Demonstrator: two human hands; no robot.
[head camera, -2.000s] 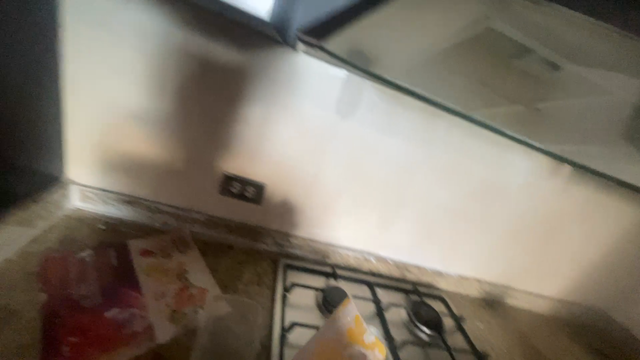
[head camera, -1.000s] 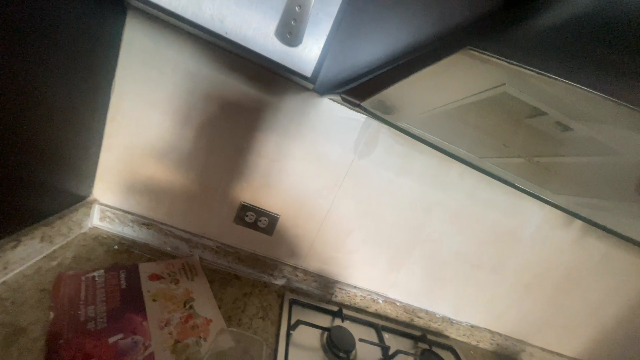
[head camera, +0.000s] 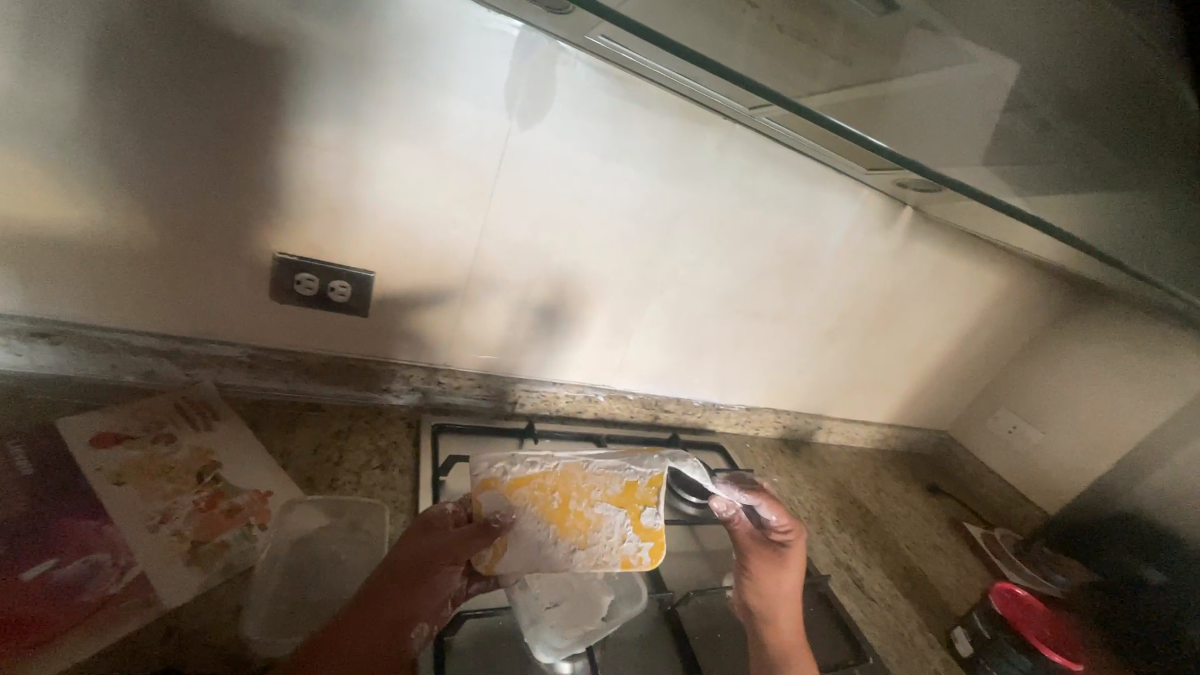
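Observation:
My left hand (head camera: 469, 544) grips the left end of a yellow flat plastic scraper (head camera: 572, 511) smeared with white paste. My right hand (head camera: 764, 525) pinches the handle of a small paste-coated utensil (head camera: 698, 469), perhaps a spoon or spatula, whose head meets the scraper's upper right corner. Below the scraper, a clear plastic container (head camera: 581, 609) holds whitish paste over the gas stove (head camera: 694, 562); what supports it is hidden. Both hands have white smears on the fingers.
Another translucent container (head camera: 319, 562) lies left of the stove, beside a printed sheet or packaging (head camera: 187, 497) on the granite countertop (head camera: 825, 506). A dark tub with a red lid (head camera: 1036, 623) stands at right. A double outlet (head camera: 322, 284) is on the wall, beneath a glass-edged range hood (head camera: 844, 141).
Both hands have come into view, holding the yellow scraper and the small utensil; neither hand shows one second ago. The view has shifted right.

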